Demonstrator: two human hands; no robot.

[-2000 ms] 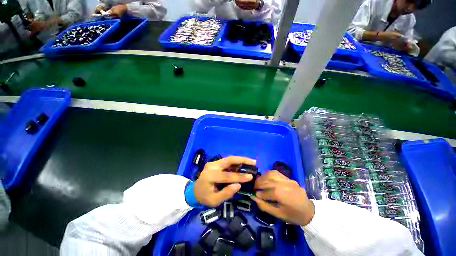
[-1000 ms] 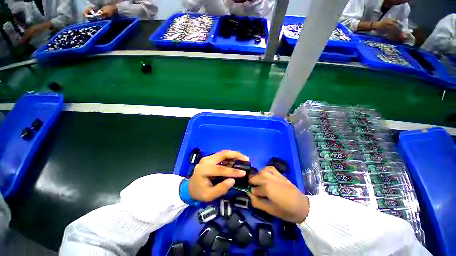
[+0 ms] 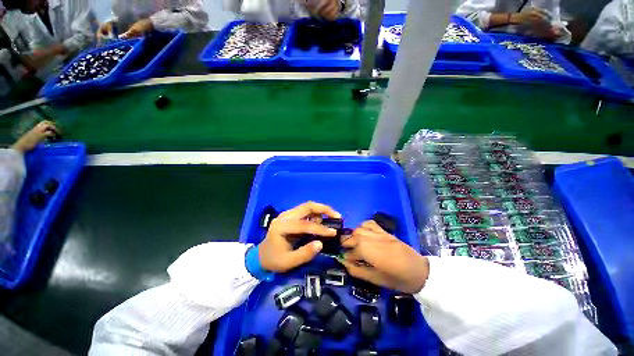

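Observation:
A blue tray [image 3: 327,170] in front of me has loose black housings [image 3: 332,314] in its near part, some with a pale rectangular opening. My left hand [image 3: 292,240], with a blue band at the wrist, holds a black housing [image 3: 332,225] over the tray. My right hand [image 3: 379,256] is against the right side of that housing, fingers pinched on a small part. A little green and dark red shows between the hands, perhaps a circuit board with wires; the fingers hide most of it.
Clear blister trays with green boards [image 3: 469,219] lie to the right, beside another blue tray [image 3: 605,201]. A left blue tray [image 3: 52,177] holds black pieces. Beyond are a green conveyor [image 3: 264,115], a pale post [image 3: 410,76] and workers with trays. A person's hand [image 3: 38,135] is at far left.
Another person's hand and sleeve have appeared at far left. Black pieces on the conveyor have moved left. My hands stay together on the housing, with small finger shifts.

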